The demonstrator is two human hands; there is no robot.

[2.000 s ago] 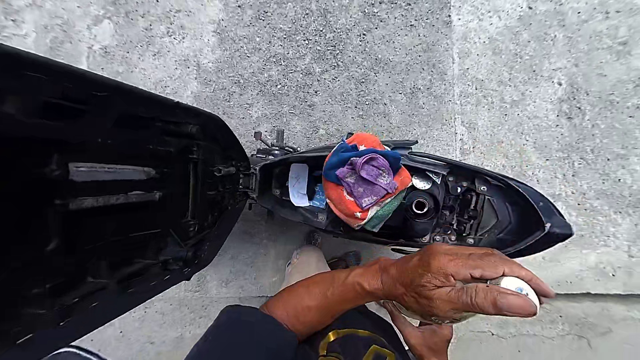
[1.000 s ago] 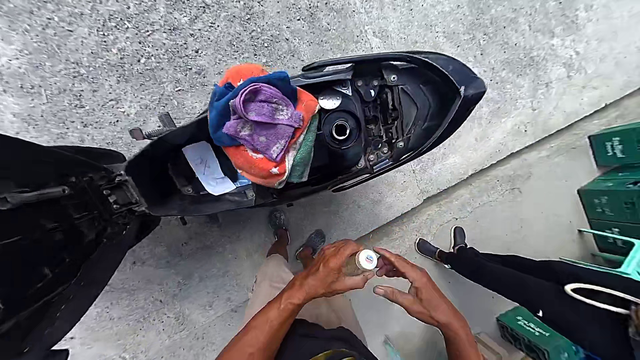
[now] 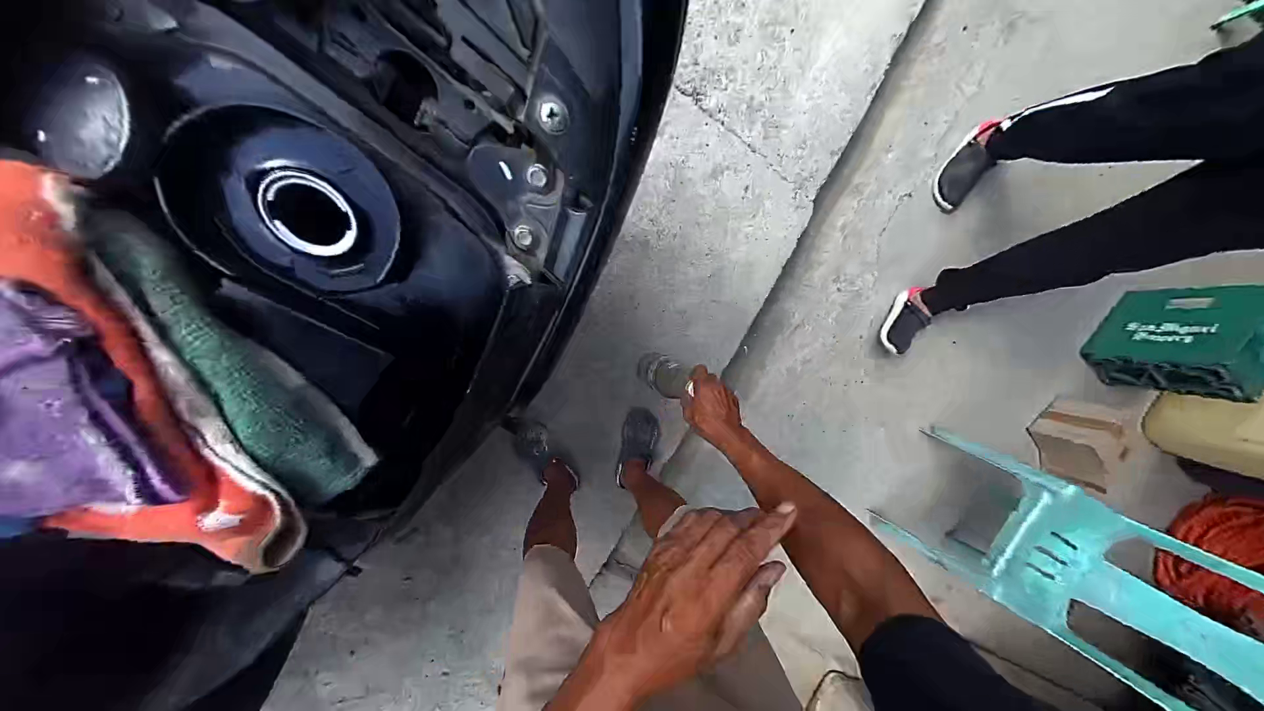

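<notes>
My right hand grips one end of a small bottle over the concrete, right of the open motor scooter. The bottle looks partly see-through, and its far end is blurred. Lower down, my left hand is stretched out, palm down, thumb apart; nothing shows between its fingertips, though its palm is hidden. At the upper left, the scooter's round filler opening has no cap on it. Beside it lie a green cloth, an orange cloth and a purple cloth.
A person's legs in black trousers stand at the upper right. Below them are a green plastic crate, a cardboard box, a turquoise plastic stool and coiled red rope. A ledge edge crosses the concrete.
Both hands were together at the white-capped bottle; now they are apart, with the bottle in my right hand. The view has turned and moved closer to the scooter.
</notes>
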